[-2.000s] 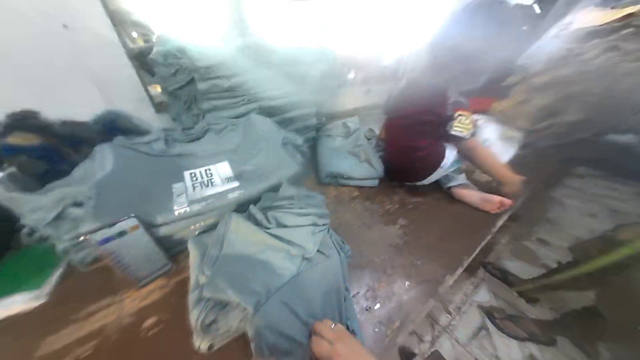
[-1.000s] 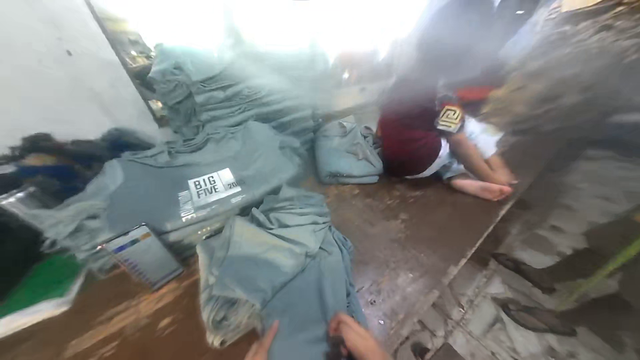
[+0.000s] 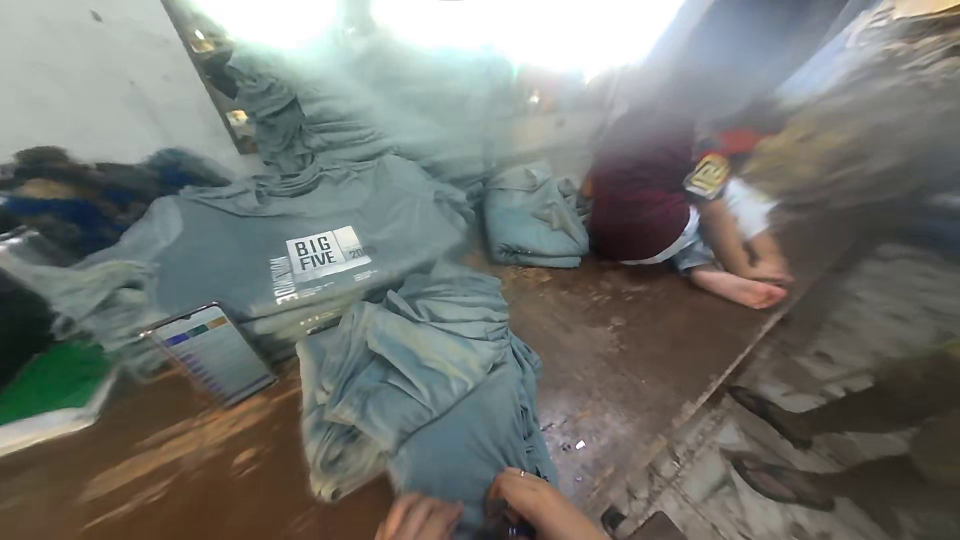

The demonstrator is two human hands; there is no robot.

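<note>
A heap of grey-green garments (image 3: 442,360) lies on a brown surface, its near end reaching the bottom of the view. My left hand (image 3: 420,517) rests at the near edge of this cloth, fingers curled. Close beside it, my right hand (image 3: 536,506), with a ring on one finger, is bent over the same cloth; something small and dark shows under its fingers, too hidden to name. Whether either hand grips the cloth cannot be told. Behind the heap lies a stack of grey-green printed T-shirts (image 3: 225,247). A folded grey-green garment pile (image 3: 536,225) sits farther right.
A smartphone (image 3: 214,356) with a lit screen leans against the shirt stack. A green and white item (image 3: 56,390) lies far left. More grey-green cloth (image 3: 375,105) is piled behind. A person in a maroon shirt (image 3: 645,195) sits at right; another person's sandalled feet (image 3: 780,480) stand below the ledge.
Two seconds ago only one hand showed at the cloth; a second ago both were there. The two hands are now at the near end of the heap.
</note>
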